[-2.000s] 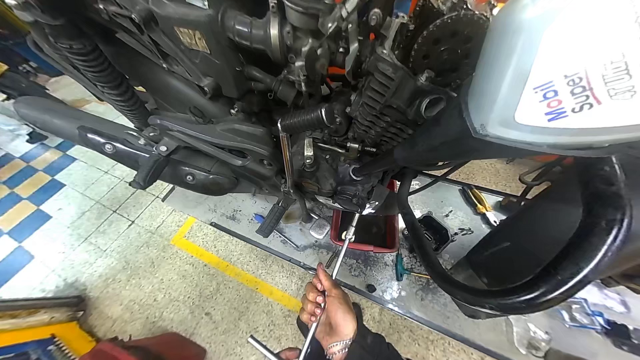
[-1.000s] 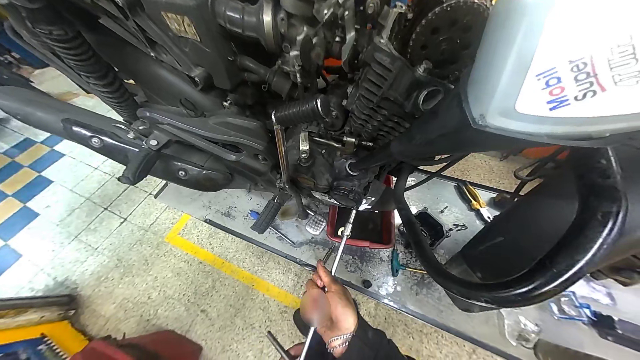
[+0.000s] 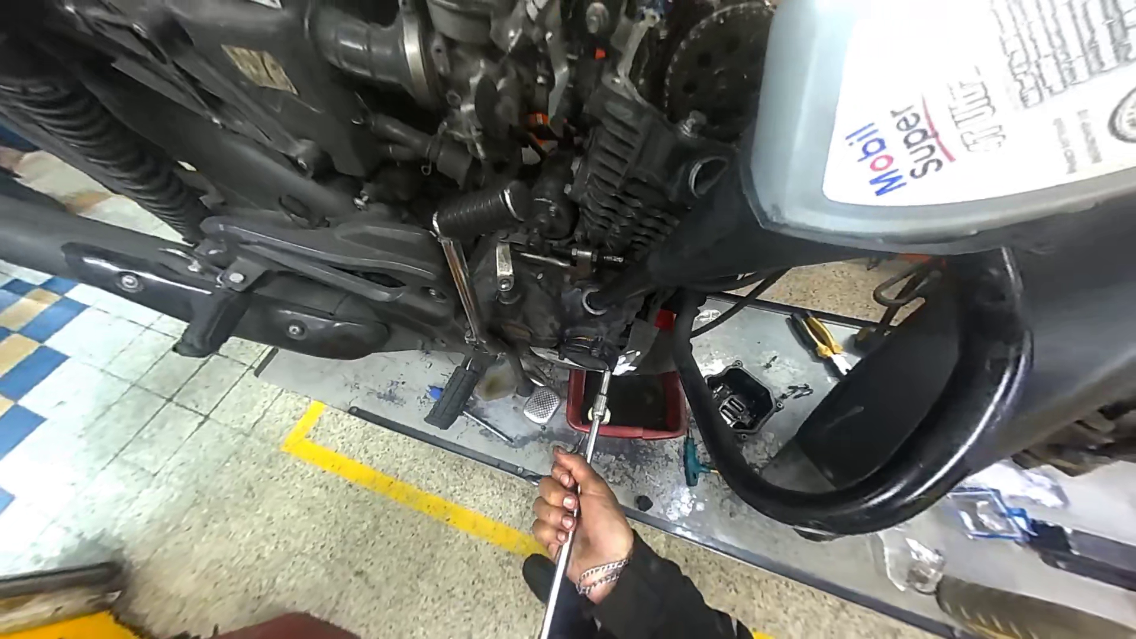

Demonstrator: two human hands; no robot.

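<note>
My right hand (image 3: 581,519), with a chain bracelet at the wrist, is closed around the shaft of a long steel socket wrench (image 3: 564,568). The tool runs up at a slant, its far end at the underside of the motorcycle engine (image 3: 586,333); the exact contact there is hard to see. Behind the shaft, below the engine, a red drain pan (image 3: 682,408) holds something dark. The wrench's near end is cut off by the bottom edge. My left hand is out of view.
A frame tube (image 3: 887,510) curves at the right, below a translucent Mobil container (image 3: 799,115). On the grey platform (image 3: 754,541) lie a black engine cover (image 3: 741,399), yellow-handled pliers (image 3: 818,337) and a green-handled tool (image 3: 692,461). Footrest (image 3: 454,390) and pedal pad (image 3: 541,406) stick out left of the pan.
The wrench's crossbar and part of my left hand, seen at the bottom edge earlier, are now out of view. My right hand stays around the shaft.
</note>
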